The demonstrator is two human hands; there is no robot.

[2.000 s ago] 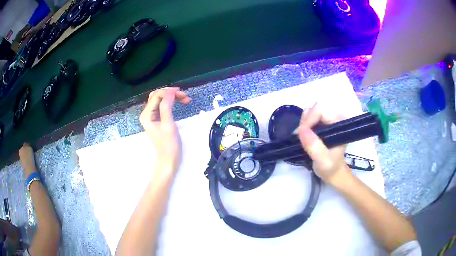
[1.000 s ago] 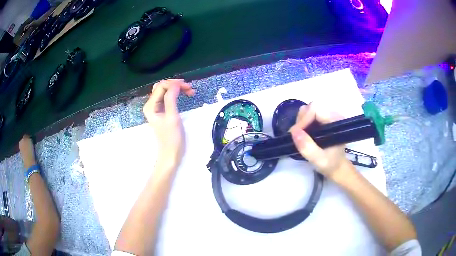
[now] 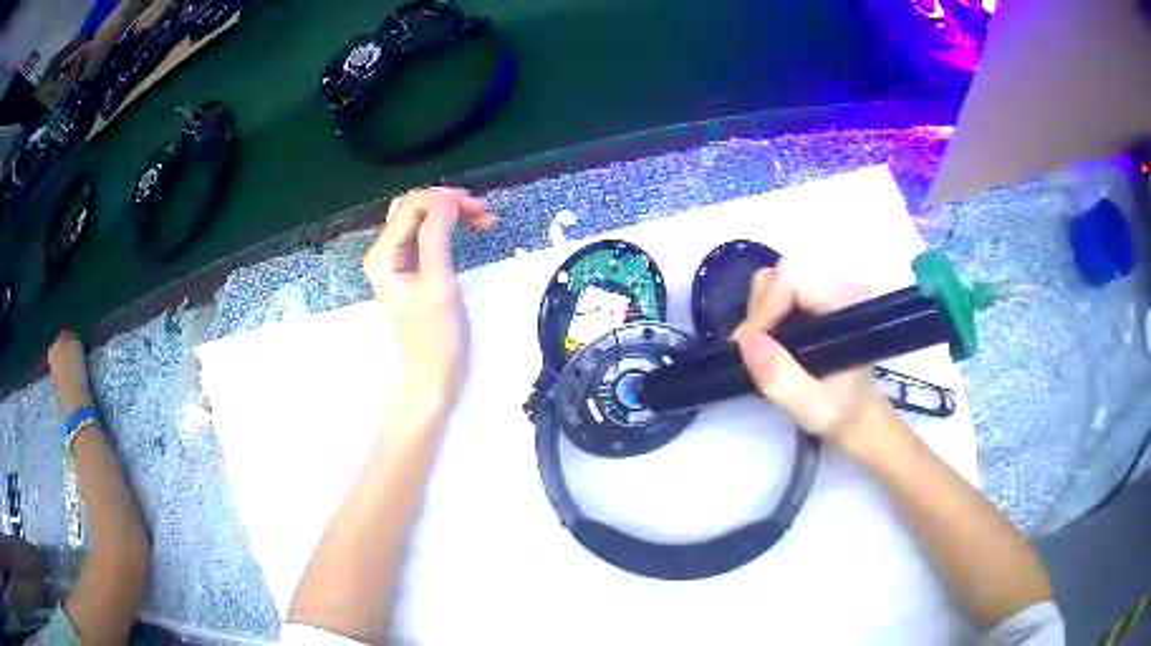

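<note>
Black headphones lie on the white paper, the headband point(image 3: 682, 555) towards me. The open ear cup point(image 3: 619, 268) shows a green board and a white block. The speaker baffle point(image 3: 593, 423) lies over its near edge. The other ear cup point(image 3: 732, 284) is plain and dark, partly behind my hand. My right hand point(image 3: 808, 360) grips the glue syringe point(image 3: 871, 331), a black barrel with a green cap. Its tip is over the baffle's centre ring; whether it touches, I cannot tell. My left hand point(image 3: 423, 246) is empty, fingers curled but apart, at the paper's far left edge.
A green conveyor belt point(image 3: 568, 101) carries several headphones point(image 3: 366, 70) along the back. A slim slotted object point(image 3: 915, 391) lies at the paper's right. A blue object point(image 3: 1102, 240) is far right. Another person's forearm point(image 3: 101, 480) is at left. A cardboard screen point(image 3: 1060, 101) stands upper right.
The syringe tip has shifted across the baffle's centre ring, still in my right hand. The belt headphones have moved right in the picture. My left hand stays empty.
</note>
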